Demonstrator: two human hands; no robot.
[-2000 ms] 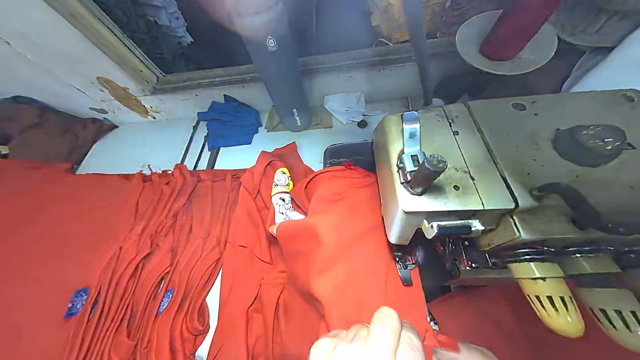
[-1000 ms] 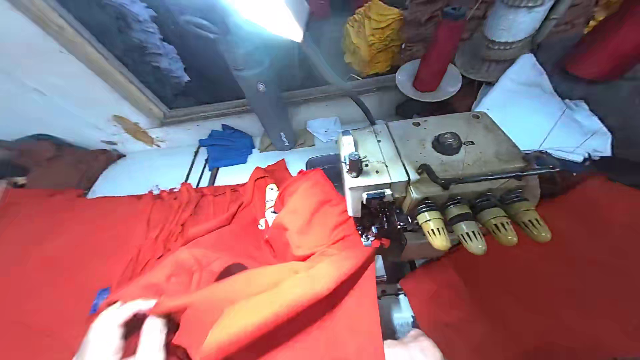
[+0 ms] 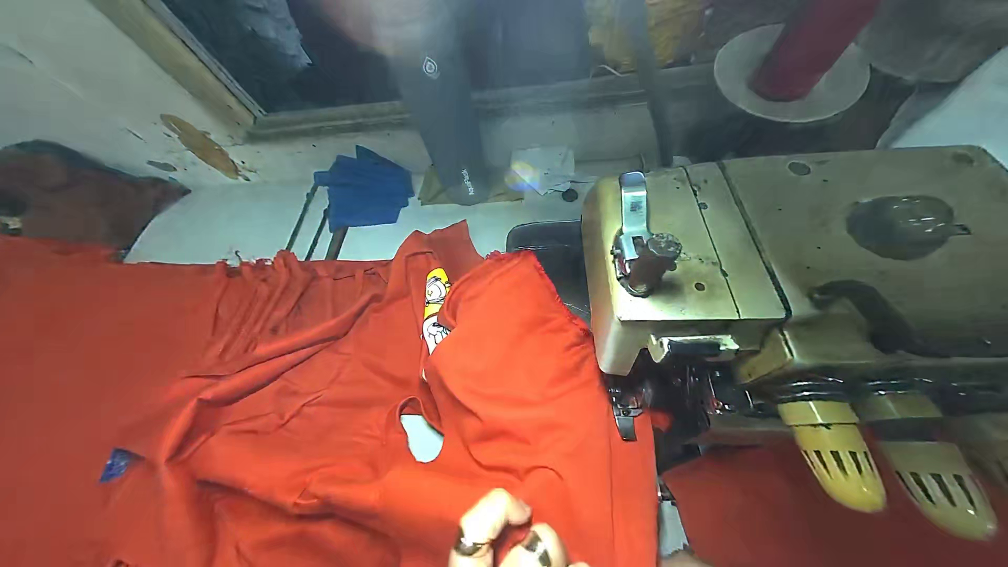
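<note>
Red knit fabric [image 3: 520,378] with an overlocked edge lies along the left side of an overlock sewing machine [image 3: 685,252], partly beside its presser foot [image 3: 626,421]. My left hand [image 3: 512,535], with rings on its fingers, pinches the fabric at the bottom middle. Only a sliver of my right hand [image 3: 683,559] shows at the bottom edge, right of the fabric; its fingers are hidden. A yellow and white print [image 3: 435,307] shows between folds. More red garments [image 3: 260,315] are spread to the left, one with a small blue patch [image 3: 118,465].
Behind the fabric lie a blue cloth [image 3: 366,189] and a white scrap [image 3: 543,167]. A dark lamp or arm [image 3: 449,118] hangs above them. Yellow tension knobs [image 3: 839,465] jut from the machine's front. A red thread cone [image 3: 811,47] stands on a white disc behind.
My left hand has moved right from the left part of the fabric to beside the machine. The red fabric now lies straighter along the machine. The view has moved nearer the machine.
</note>
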